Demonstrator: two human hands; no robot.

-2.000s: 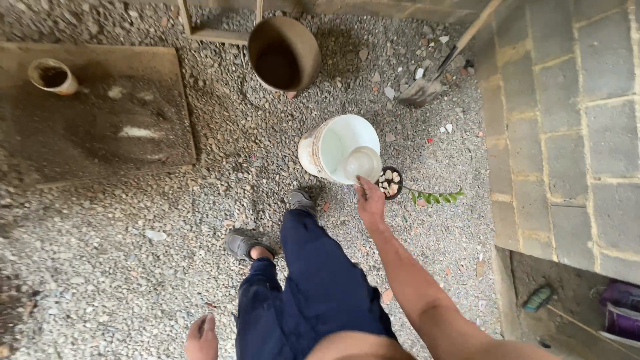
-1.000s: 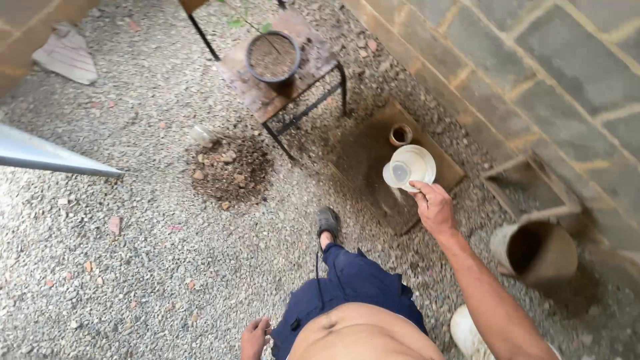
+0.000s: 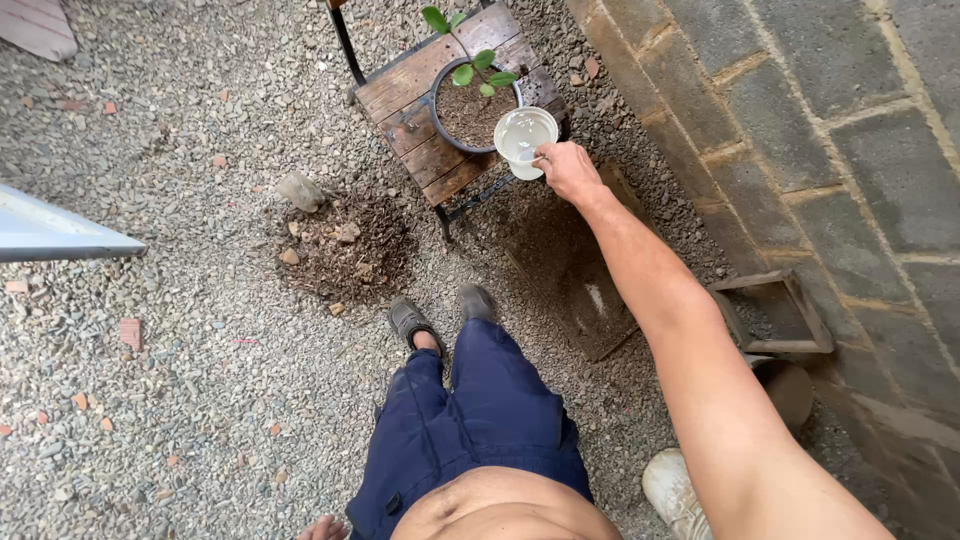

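My right hand [image 3: 568, 171] grips the rim of a white plastic container [image 3: 526, 133] with clear liquid in it. The container is over the near right rim of a round plant pot [image 3: 435, 112]. Dark soil fills the pot, and a small green-leaved plant [image 3: 484, 58] grows from it. The pot stands on the slatted seat of a wooden chair [image 3: 409, 139] with a black metal frame. At the bottom edge my left hand [image 3: 324, 528] hangs by my trousers; only part of it shows, and nothing is seen in it.
A heap of dark mulch and stones [image 3: 352, 244] lies on the gravel left of my feet. A soil-covered board [image 3: 600, 330] lies below my right arm. Along the block wall [image 3: 795, 142] are a wooden frame [image 3: 787, 346] and a round bucket [image 3: 786, 390]. A metal corner [image 3: 67, 229] juts in at left.
The view has swung far round to the chair. The white container was at the white bucket, then over the board, and is now over the plant pot's rim, still in my right hand.
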